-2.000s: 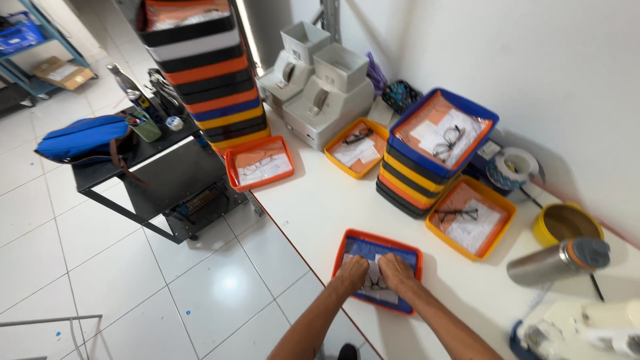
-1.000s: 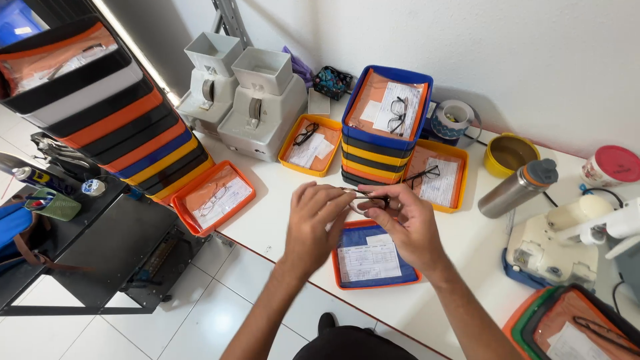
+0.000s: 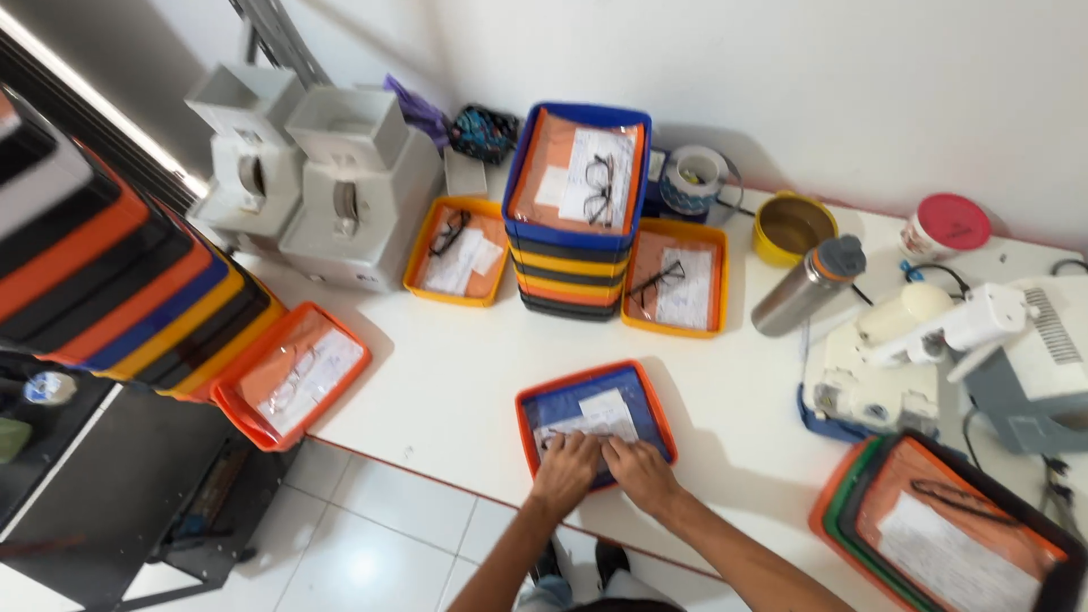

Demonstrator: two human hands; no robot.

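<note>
An orange-red plastic tray (image 3: 523,398) lies on the white table near its front edge, with a blue plastic sleeve (image 3: 548,410) and written papers (image 3: 605,406) in it. Over the tray's lower half, my left hand (image 3: 571,463) and my right hand (image 3: 633,466) are side by side, fingertips down at a pair of glasses (image 3: 548,440) resting on the papers. Only part of the glasses shows between and beside my fingers. Both hands appear to touch them; whether either grips them is hidden by the fingers.
Behind stands a stack of trays (image 3: 578,238) with glasses on top, between two yellow trays (image 3: 459,297) (image 3: 676,330). Left are an orange tray (image 3: 327,416), a tall tray stack (image 3: 153,289) and grey machines (image 3: 340,221). Right are a steel bottle (image 3: 795,293), a lens device (image 3: 901,365) and stacked trays (image 3: 850,501).
One second ago both hands held the glasses raised above the tray's back edge. Now they are lowered into the tray, with the glasses at the papers.
</note>
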